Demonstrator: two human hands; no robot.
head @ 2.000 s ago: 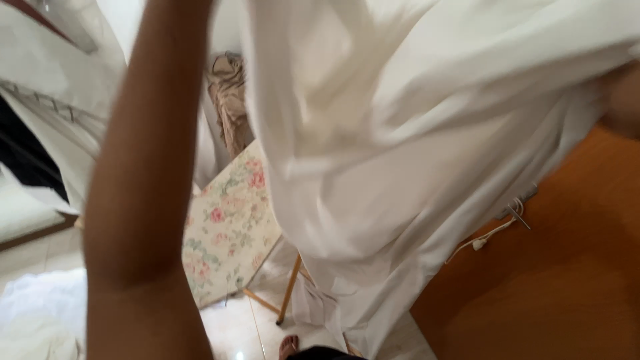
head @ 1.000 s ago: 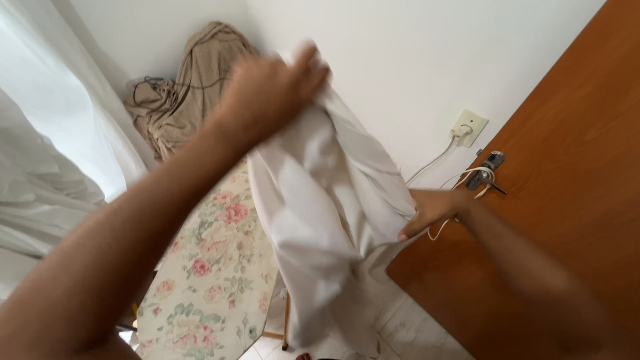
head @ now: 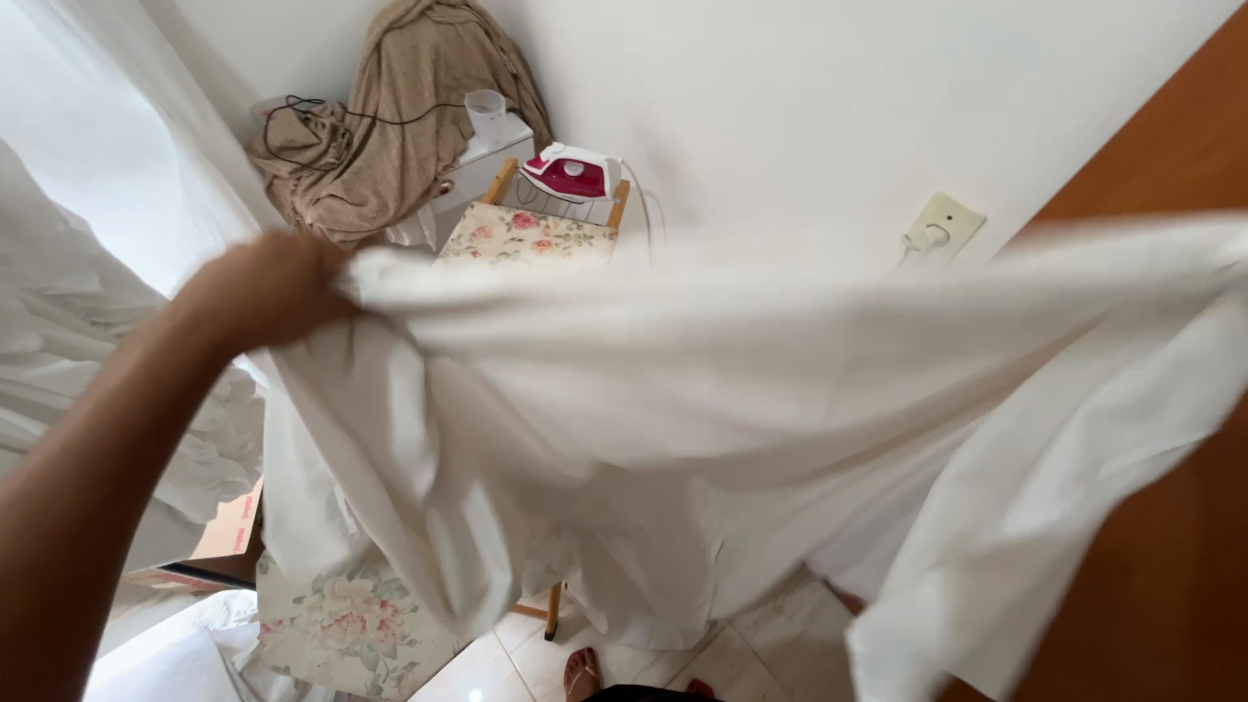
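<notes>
My left hand (head: 268, 292) grips one upper edge of a large white cloth (head: 702, 409), which hangs stretched across the view. The cloth runs to the right edge of the frame; my right hand is out of sight there. Behind and below the cloth lies an ironing board with a floral cover (head: 361, 614), mostly hidden. A magenta and white clothes iron (head: 573, 174) rests on the rack at the board's far end.
A beige cloth (head: 419, 107) with a black cord and a clear measuring cup (head: 486, 112) are at the back. A wall outlet (head: 941, 229) holds a plug. The wooden door (head: 1160, 546) is on the right, white curtains (head: 107, 253) on the left.
The white cloth, bunched between both hands a second ago, is now spread wide. My left hand has moved left with its edge, and my right hand has left the view. The iron has come into sight.
</notes>
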